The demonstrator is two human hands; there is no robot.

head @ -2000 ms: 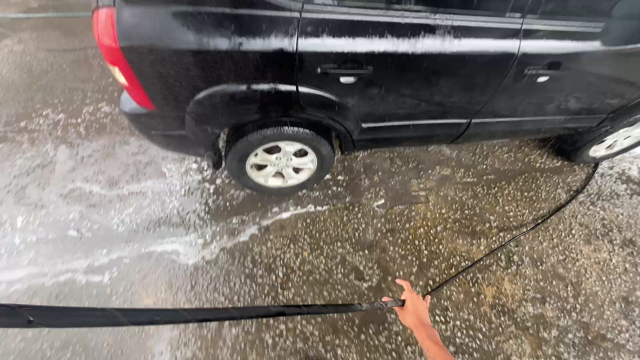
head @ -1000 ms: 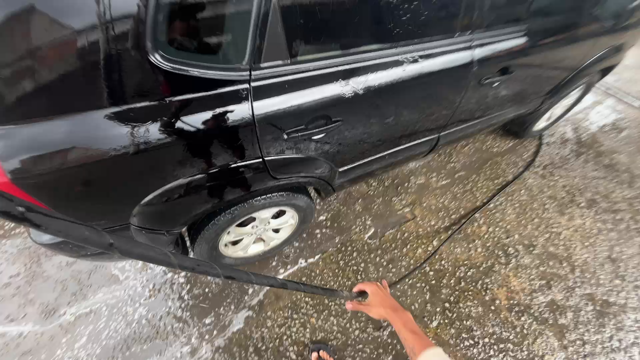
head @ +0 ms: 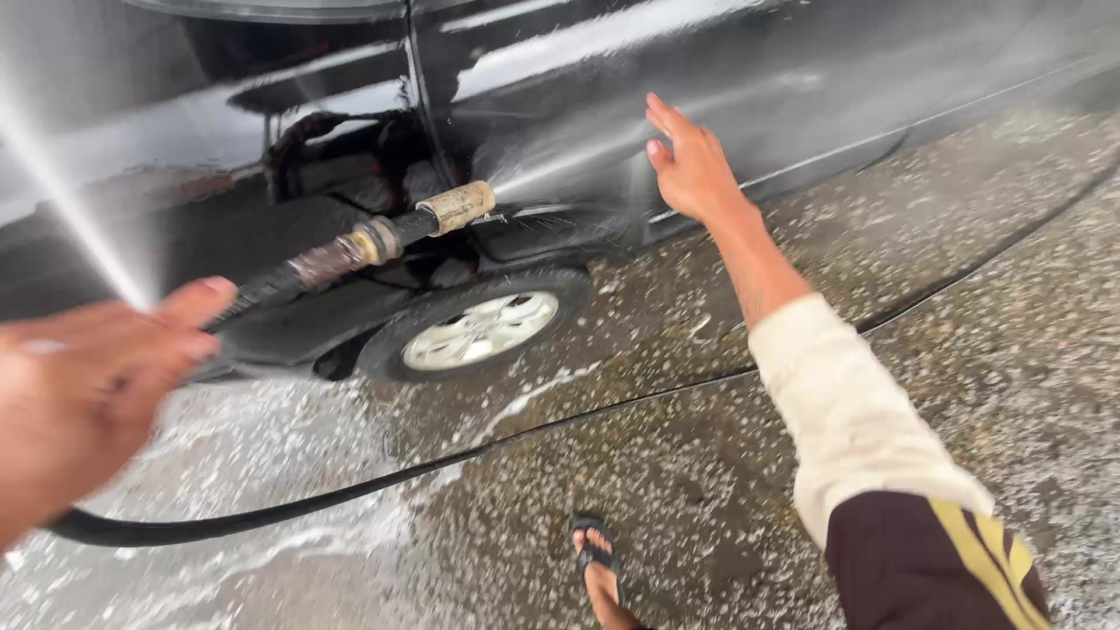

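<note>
My left hand [head: 96, 376], blurred at the left edge, is closed around the rear of a black spray lance [head: 324, 262]. The lance points up and right and ends in a worn tan nozzle [head: 459, 207]. A white water jet [head: 569, 162] leaves the nozzle towards the side of a wet black car [head: 542, 114]. Another white jet [head: 70, 210] rises at the far left, above my left hand. My right hand [head: 691, 171] is raised right of the nozzle, fingers apart and holding nothing, in front of the car's lower door.
The car's wheel [head: 481, 331] with its pale rim stands below the nozzle. A black hose [head: 612, 407] runs across the wet, foam-spotted ground from lower left to upper right. My sandalled foot [head: 595, 542] is at the bottom centre.
My right hand has let go of the hose it held in the earlier frames. My left hand and the spraying lance have come into view.
</note>
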